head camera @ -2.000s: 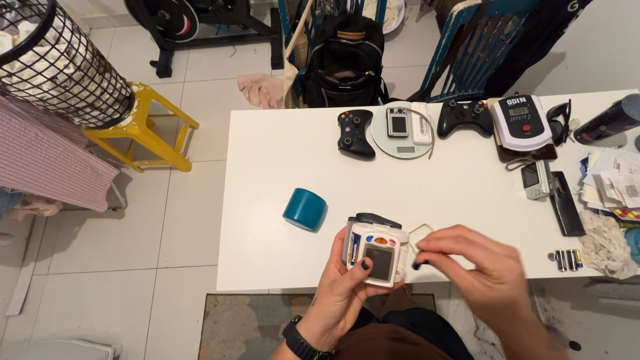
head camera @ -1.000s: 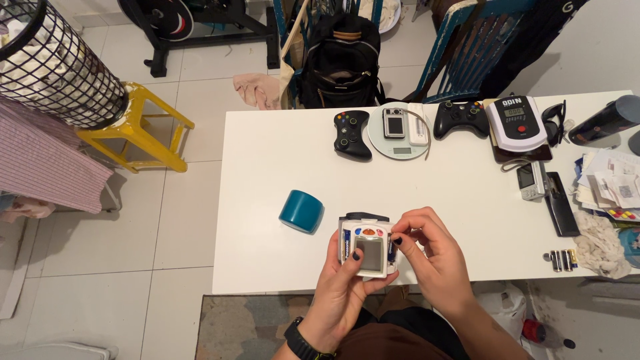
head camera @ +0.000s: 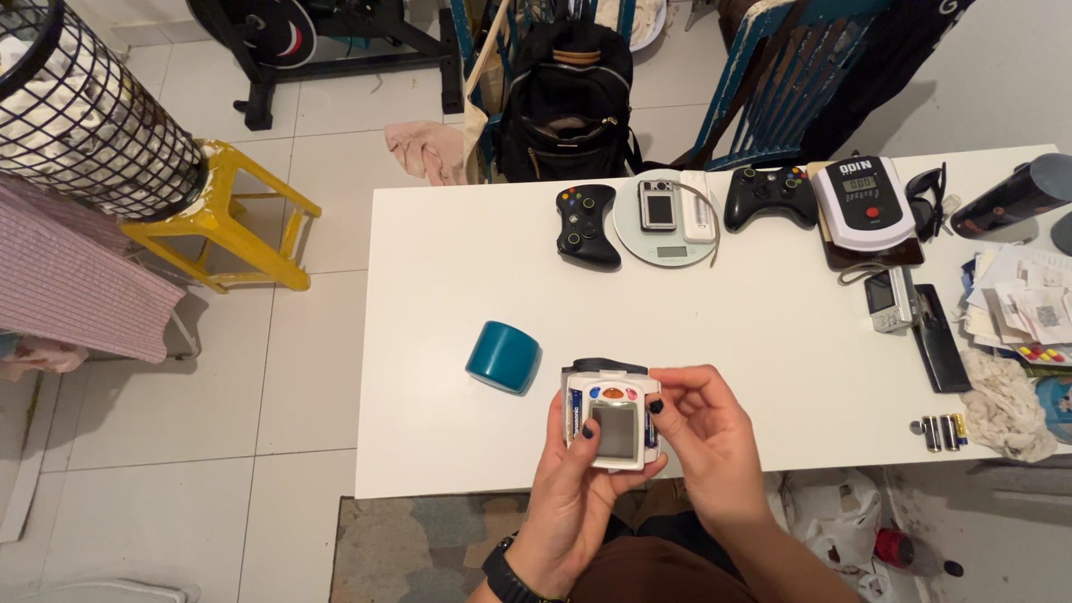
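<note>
My left hand (head camera: 578,477) grips a small white electronic device (head camera: 617,423), apparently a wrist blood pressure monitor, with a grey screen and three coloured buttons. One blue battery (head camera: 576,413) lies in its open left side slot, another (head camera: 651,423) in the right one. My right hand (head camera: 712,435) is at the device's right edge, its thumb by the right battery and its fingers behind the upper corner. A dark cuff (head camera: 605,365) shows behind the device. Left of it on the white table (head camera: 435,285) is a teal rounded object (head camera: 503,357).
Along the far edge are two black game controllers (head camera: 587,226) (head camera: 770,198), a round kitchen scale (head camera: 670,254) bearing a compact camera (head camera: 657,206), and a white console (head camera: 864,203). Loose batteries (head camera: 940,433), another camera (head camera: 888,299), a black case (head camera: 941,338) and papers (head camera: 1026,293) lie at right.
My right hand has moved left from beside the device to its right edge. The right battery slot, covered by the hand's fingers one second ago, shows more plainly now.
</note>
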